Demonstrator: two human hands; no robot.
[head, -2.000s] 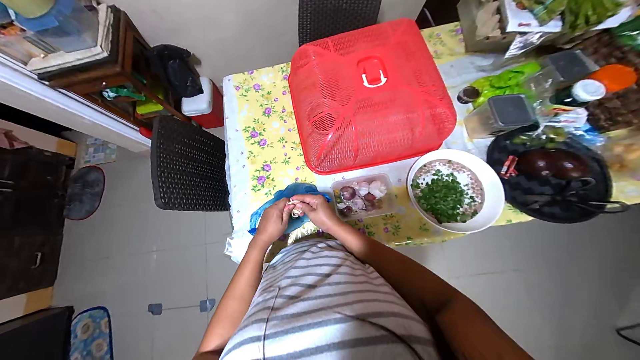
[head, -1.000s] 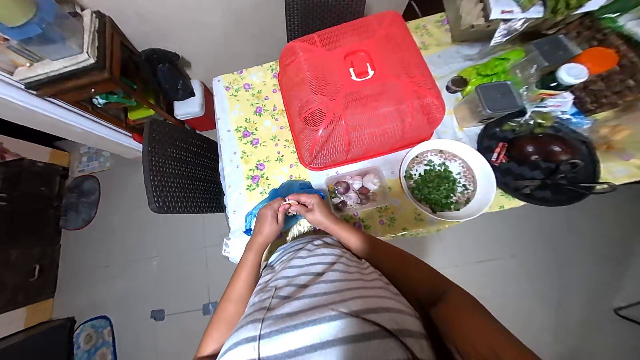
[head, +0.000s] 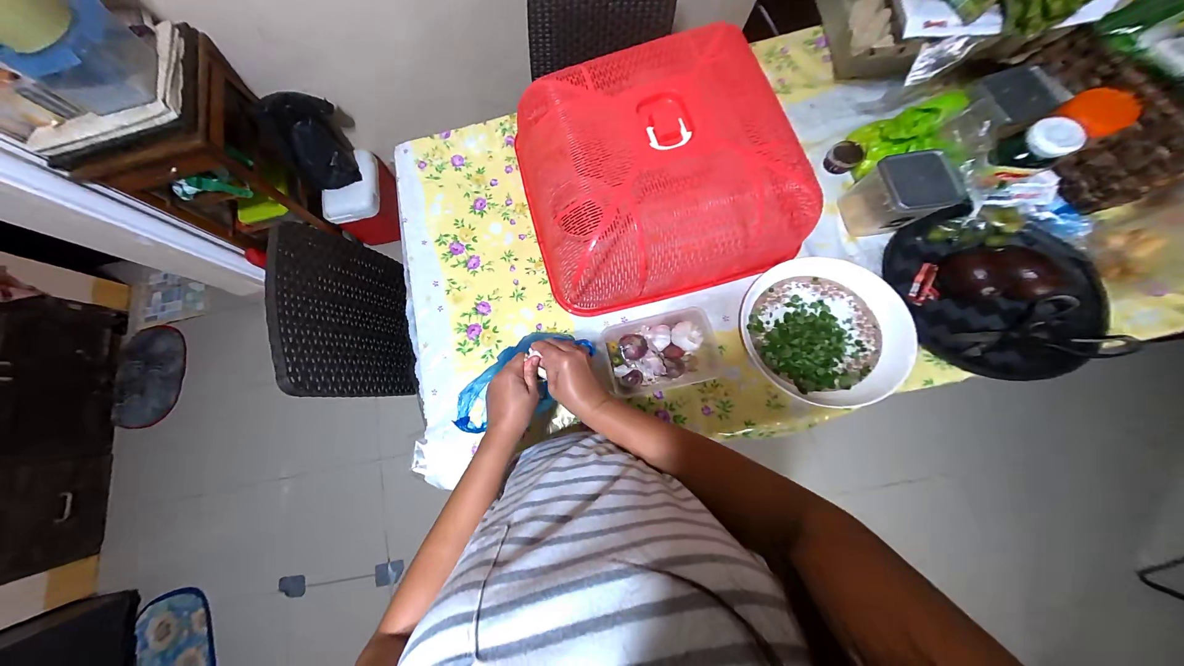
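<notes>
My left hand [head: 514,396] and my right hand [head: 566,375] meet at the table's near edge, fingertips together around a small whitish piece [head: 534,361], perhaps a garlic clove. Both are over a blue plastic bag [head: 474,400] lying on the flowered tablecloth. Just right of my right hand sits a clear plastic container [head: 615,384] with red onions [head: 634,347] and garlic [head: 685,336]. Farther right, a white bowl [head: 899,347] holds chopped green leaves [head: 809,344] over a pale, pinkish mixture.
A red mesh food cover [head: 666,203] stands behind the container. On the right are a black round tray [head: 1008,356] with dark eggplant-like items and scissors, a lidded plastic tub [head: 902,190] and a white-capped bottle [head: 1054,139]. A dark woven chair [head: 338,310] stands left of the table.
My hands stay together over the blue bag, with only small finger movements. The bowl, container and red cover have not moved on the table.
</notes>
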